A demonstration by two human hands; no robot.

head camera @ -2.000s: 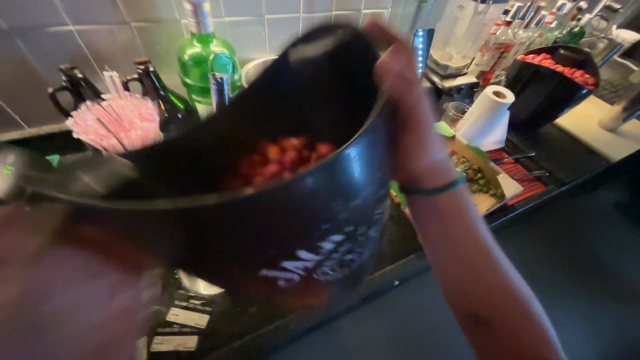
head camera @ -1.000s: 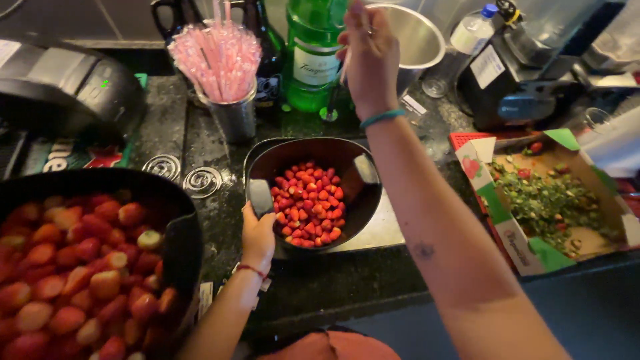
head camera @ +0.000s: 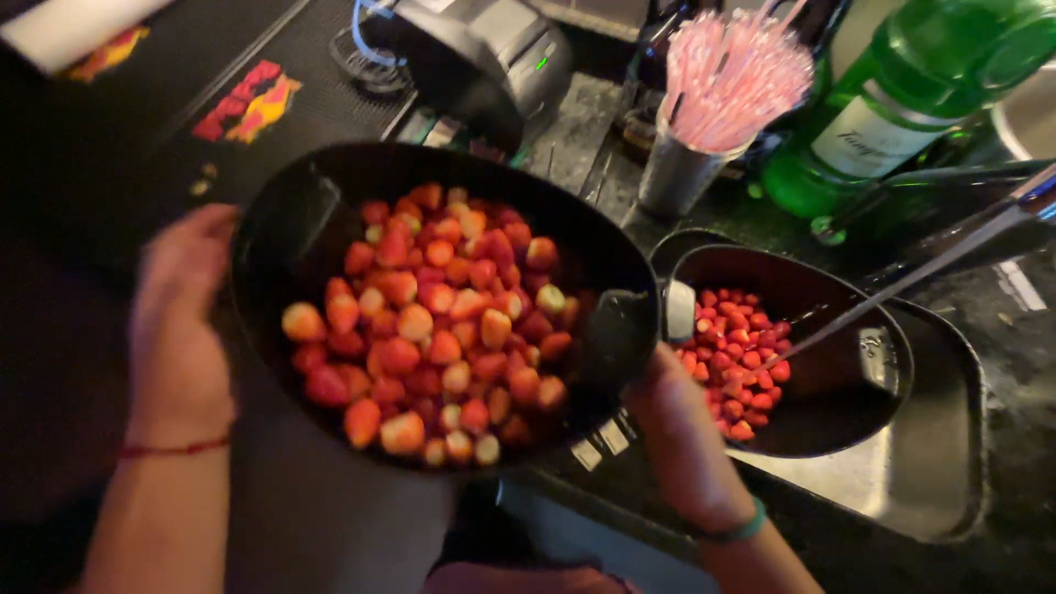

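Note:
Between both hands is a black oval bucket (head camera: 615, 239) full of hulled strawberries (head camera: 437, 297). My left hand (head camera: 183, 322), slightly blurred, is on its left side. My right hand (head camera: 681, 429) grips its right side, the fingers partly hidden beneath the rim. To the right, a second black bucket (head camera: 858, 396) with strawberries (head camera: 742, 355) in its left part stands in a steel sink (head camera: 924, 495). A stream of water (head camera: 899, 289) runs from a faucet (head camera: 1041, 194) at the right edge into that second bucket.
Behind the sink stand a metal cup (head camera: 681, 177) of pink wrapped straws (head camera: 734, 74) and a green glass bottle (head camera: 874, 107). A black machine (head camera: 487, 62) with a green light and a coiled cable (head camera: 367, 62) lie beyond the held bucket. A dark bar mat (head camera: 330, 107) spans the upper left.
The bucket of strawberries at the far left a second ago is now held up between both hands. My left hand has left the bucket in the sink, and my right has come down from above it. Water now runs.

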